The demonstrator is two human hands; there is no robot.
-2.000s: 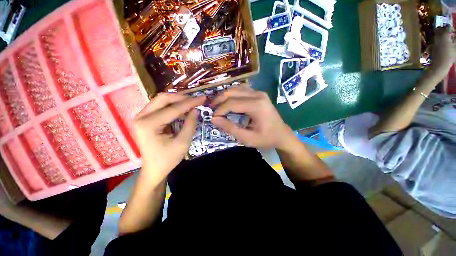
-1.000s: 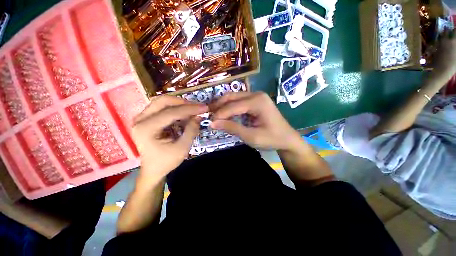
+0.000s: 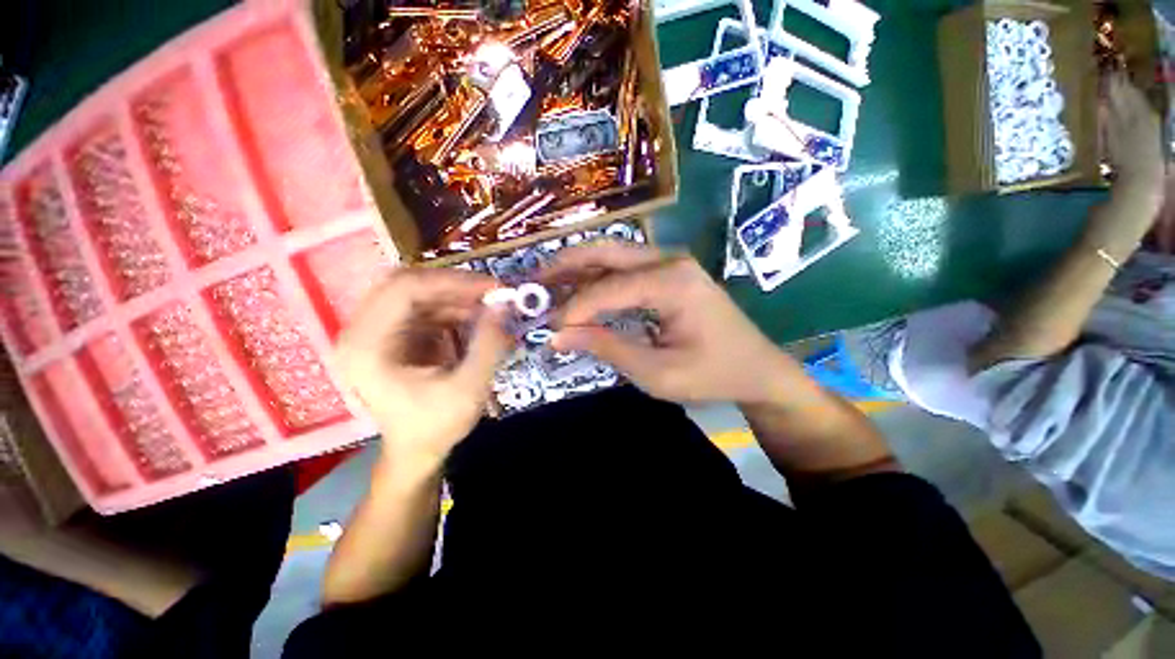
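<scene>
My left hand (image 3: 432, 348) and my right hand (image 3: 657, 322) meet over the small ring carton (image 3: 567, 373), which is heaped with white rings. My left fingertips hold a white ring (image 3: 531, 300), its open centre facing up. My right thumb and fingers are close together just right of it; whether they grip a small piece is too blurred to tell. Beyond the hands is the open brown carton (image 3: 664, 155) of shiny copper-coloured parts. A grey rectangular panel part (image 3: 576, 138) lies on these parts.
A pink compartment tray (image 3: 193, 277) with small clear parts is at the left. White frames (image 3: 799, 232) lie on the green surface at the right. Another ring carton (image 3: 960, 97) stands farther right, beside another person's arm (image 3: 1082, 283). Another person's forearm shows at lower left.
The white ring now shows clearly at my left fingertips. My right hand has shifted slightly down and to the right. The whole view has moved a little. The other person's hand at right has moved.
</scene>
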